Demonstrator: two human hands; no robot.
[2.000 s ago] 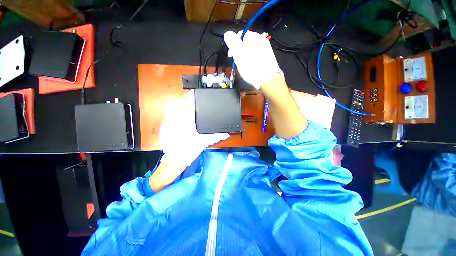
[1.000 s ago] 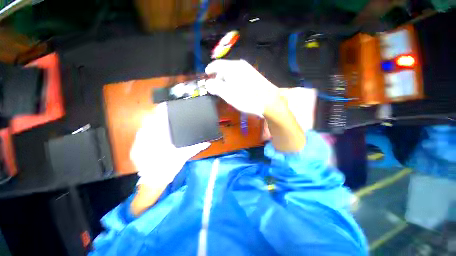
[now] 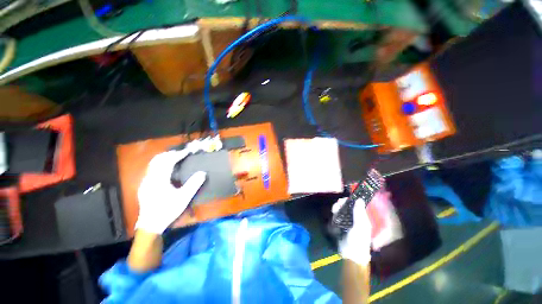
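A black set-top box lies on the orange-brown fixture board, against the pale connector block at its far edge. My gloved left hand rests over the box's left side and top, with the thumb on top. A blue cable runs to the connector block. My gloved right hand holds a long black remote control off the bench's front edge, right of the board. A blue marker pen lies on the board's right side.
A pale square pad lies right of the board. The orange switch box stands beyond, its red lamp lit. Red, yellow and white plugs lie behind the board. Another black box lies left, with red pads farther left.
My right hand has left the connector block, moved right and taken hold of the remote control. My left hand stays at the box, now more over its top. The view has shifted, showing the green shelf.
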